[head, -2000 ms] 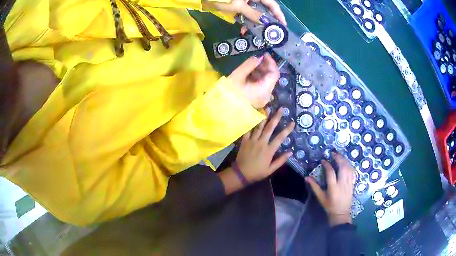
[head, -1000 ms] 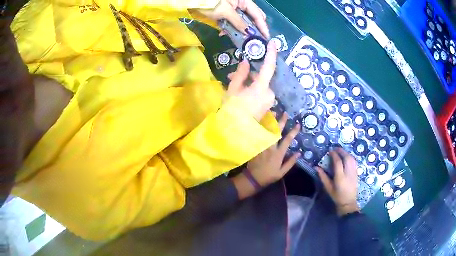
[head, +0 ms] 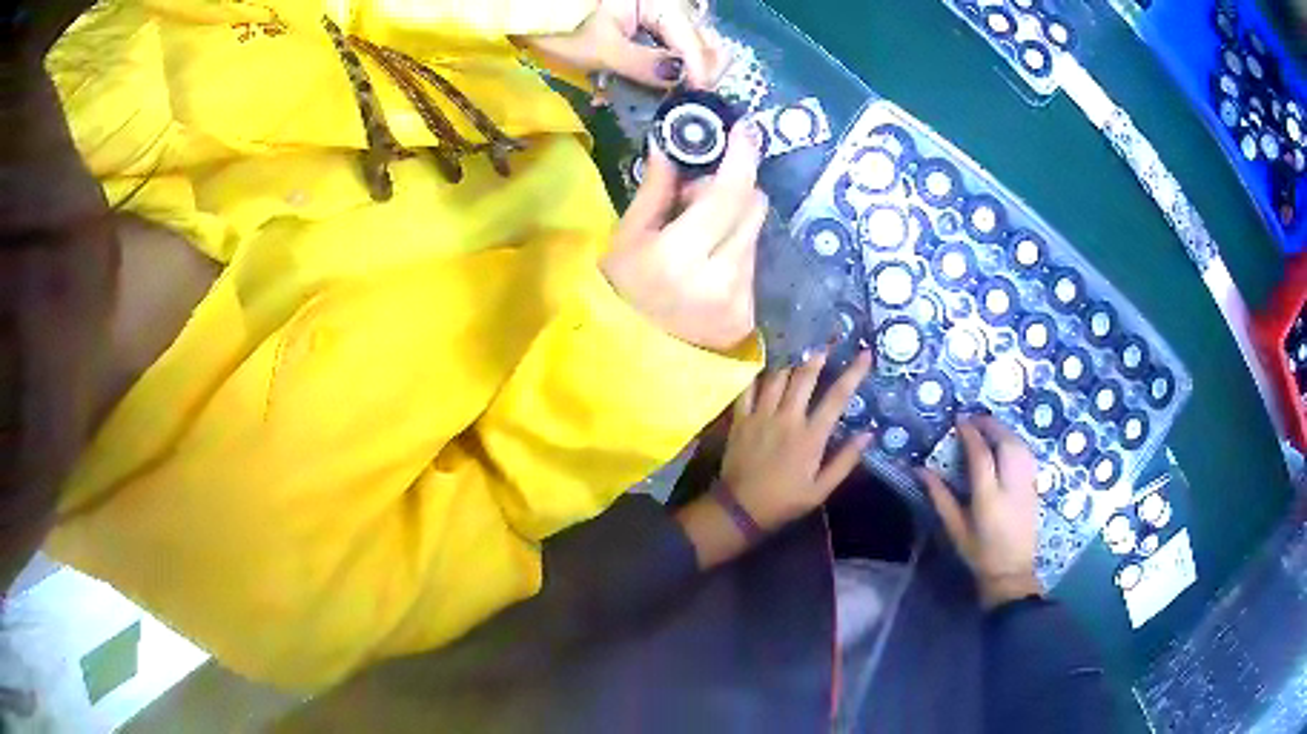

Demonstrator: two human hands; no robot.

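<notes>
The clear blister tray (head: pixel 1132 466) holds rows of round black parts with pale centres (head: pixel 1068 367). My left hand (head: pixel 786 452) lies palm down with fingers spread at the tray's lower left, touching its edge; nothing shows in its grip. My right hand (head: pixel 992 505) is at the tray's lower edge, thumb and fingers closed around a grey fixture plate (head: pixel 946 456), which it mostly hides. A row of round parts (head: pixel 899 340) stands at the tray's left side. A dark grey bar (head: pixel 786 273) lies left of it, partly covered by another person's hand.
A person in yellow (head: pixel 387 373) leans in from the left, hands holding a larger round part (head: pixel 694 134). Loose round parts (head: pixel 1137 531) and a white slip (head: pixel 1160 579) lie lower right. A pale strip (head: pixel 1161 187), blue bin (head: pixel 1197 86) and red bin (head: pixel 1280 359) are further right.
The other person's hands and the larger round part have moved left. My hands have shifted slightly right in the picture, with little change in their pose.
</notes>
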